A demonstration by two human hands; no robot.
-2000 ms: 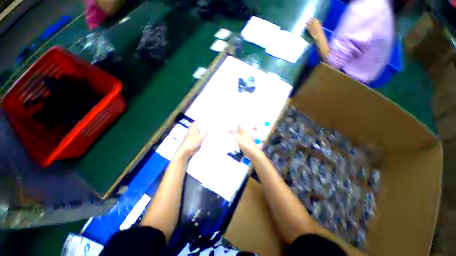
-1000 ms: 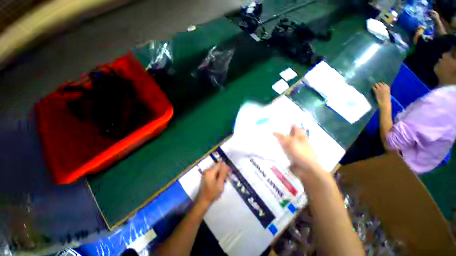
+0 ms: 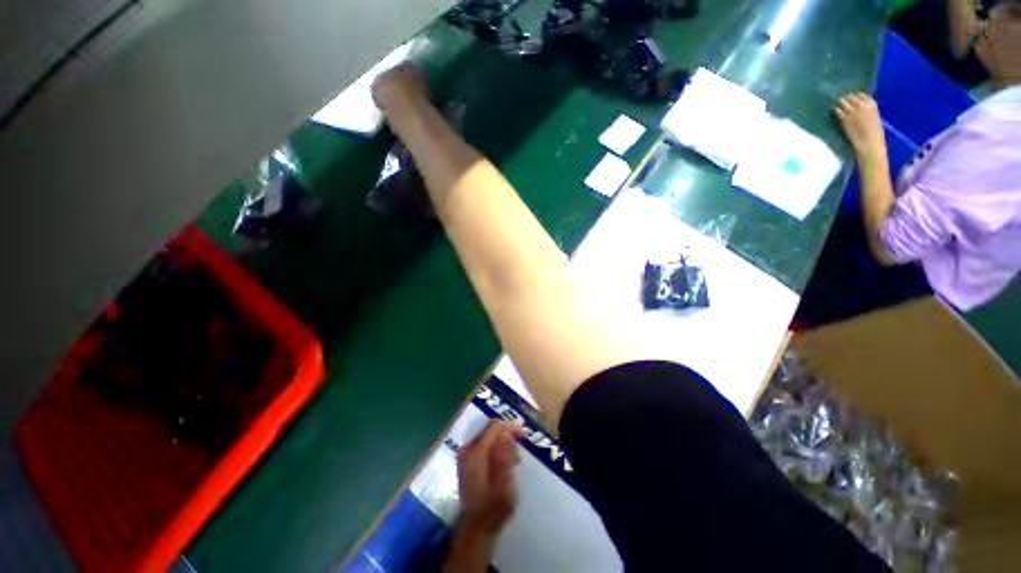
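My right arm stretches across the green bench to the far side. My right hand (image 3: 401,92) is at the edge of a white sheet (image 3: 361,99); whether the fingers grip it cannot be told. My left hand (image 3: 489,468) is near the bottom, fingers loosely bent and apart, seemingly empty, over a printed white sheet (image 3: 549,520) with a dark lettered band. My right arm and black sleeve cover part of that sheet. A bagged black unit (image 3: 675,283) lies on the white surface right of my forearm.
A red basket (image 3: 252,448) of black parts is at left. Bagged units (image 3: 272,202) and black parts (image 3: 633,62) lie on the green bench (image 3: 370,302). White papers (image 3: 784,168) are farther right. An open carton (image 3: 929,369) holds bagged units at lower right. A person in pink sits beyond it.
My right hand has moved from the printed sheet to the far side, where a white sheet now lies. The bagged unit on the white surface is uncovered. My left hand has moved slightly down.
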